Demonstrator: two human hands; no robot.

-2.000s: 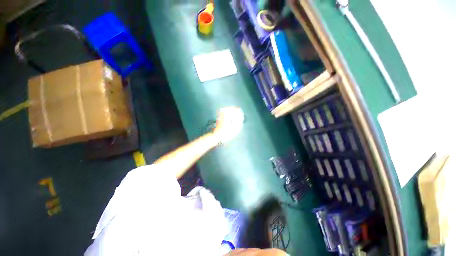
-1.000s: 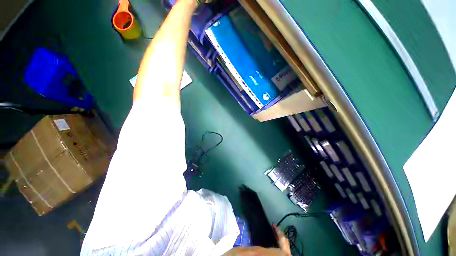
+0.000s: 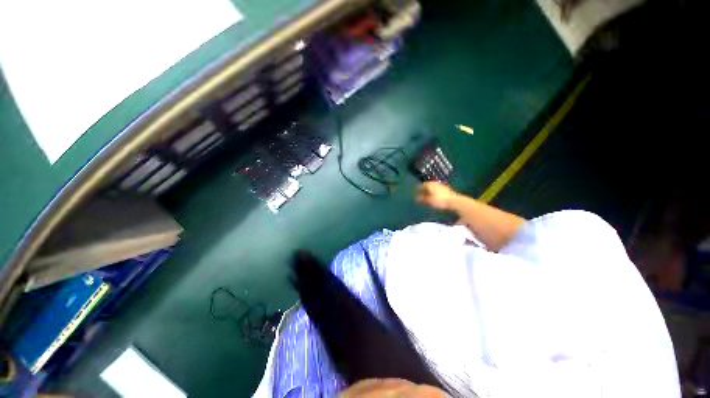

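My right hand [image 3: 436, 194] is small and blurred, beside the near edge of a black calculator [image 3: 433, 165] on the green bench. Its fingers look curled; whether it touches the calculator or holds anything cannot be told. My right arm comes in from the right in a white sleeve. My left hand is not in view. A long, dark, blurred shape [image 3: 350, 326] crosses in front of the striped clothing. A skin-coloured shape at the bottom edge cannot be made out.
Coiled black cable [image 3: 379, 166] lies left of the calculator, with black slotted parts [image 3: 284, 163] further left. Another cord [image 3: 245, 315] and a white paper [image 3: 142, 375] lie lower left. Purple bins [image 3: 358, 68] and a rack line the back. A small yellowish item [image 3: 465, 129] lies right.
The view has swung round to the bench's other end. The left arm that reached towards the rack is out of view. The right arm now extends to the calculator.
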